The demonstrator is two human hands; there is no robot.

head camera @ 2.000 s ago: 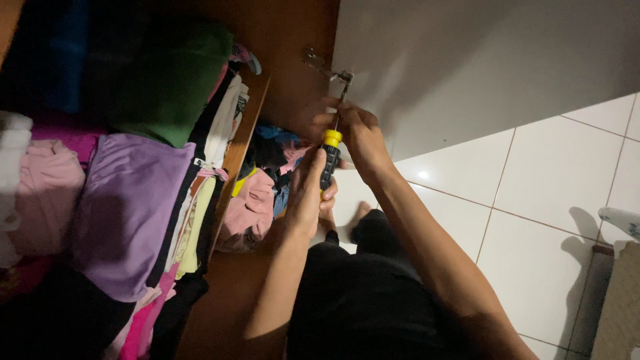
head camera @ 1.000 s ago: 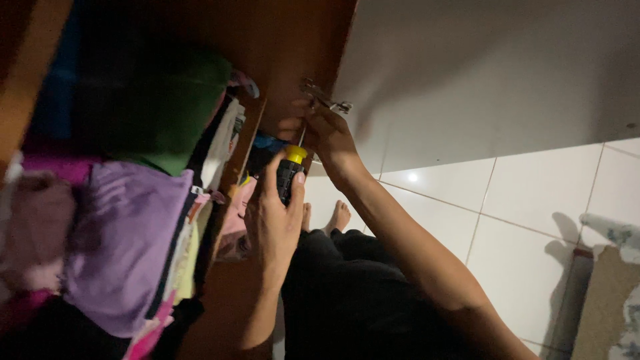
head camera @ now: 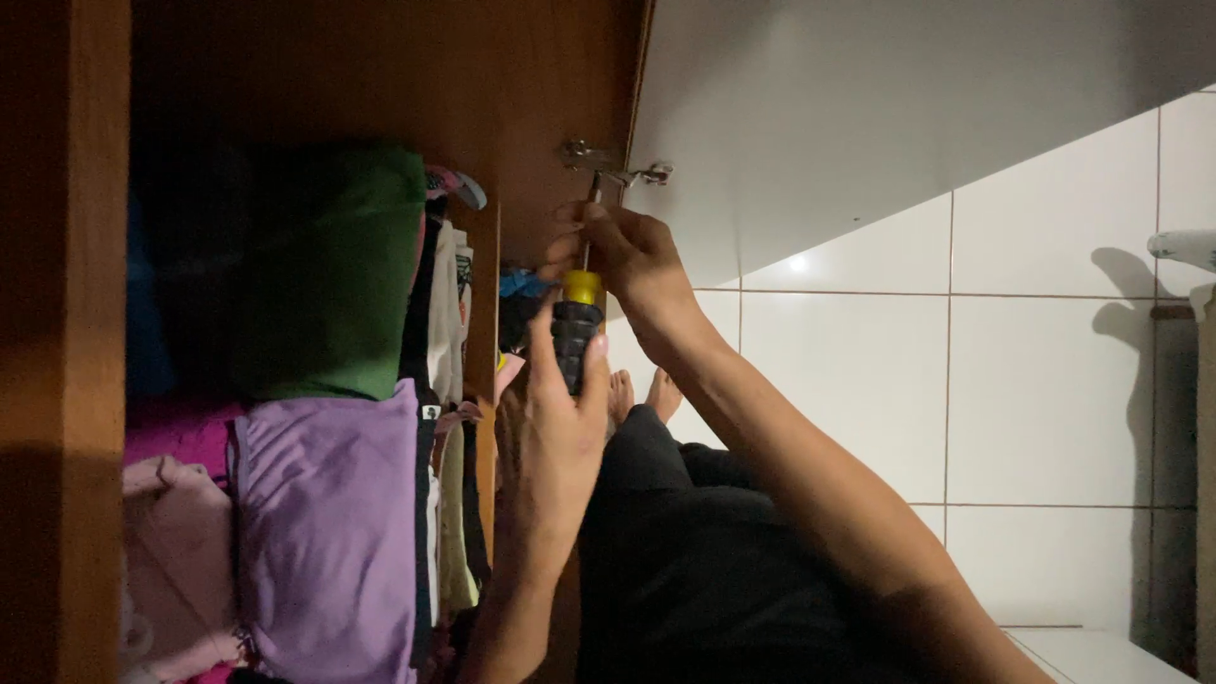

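My left hand [head camera: 560,408] is closed around the black grip of a screwdriver [head camera: 576,332] with a yellow collar. Fingers of my right hand [head camera: 641,261] hold the screwdriver's metal shaft just below its tip. That tip points up at a metal cabinet hinge [head camera: 594,157], which joins the brown wooden cabinet side [head camera: 560,85] to a pale cabinet door [head camera: 807,114]. Whether the tip sits in a screw cannot be made out.
Folded clothes lie left in the cabinet, among them a green garment [head camera: 328,285] and a purple one [head camera: 328,532]. A wooden board edge [head camera: 95,380] runs down the far left. White floor tiles [head camera: 845,380] and my bare feet [head camera: 665,394] show below the door.
The view has shifted, with more of the cabinet's left board now showing. Both hands stay at the screwdriver near the hinge.
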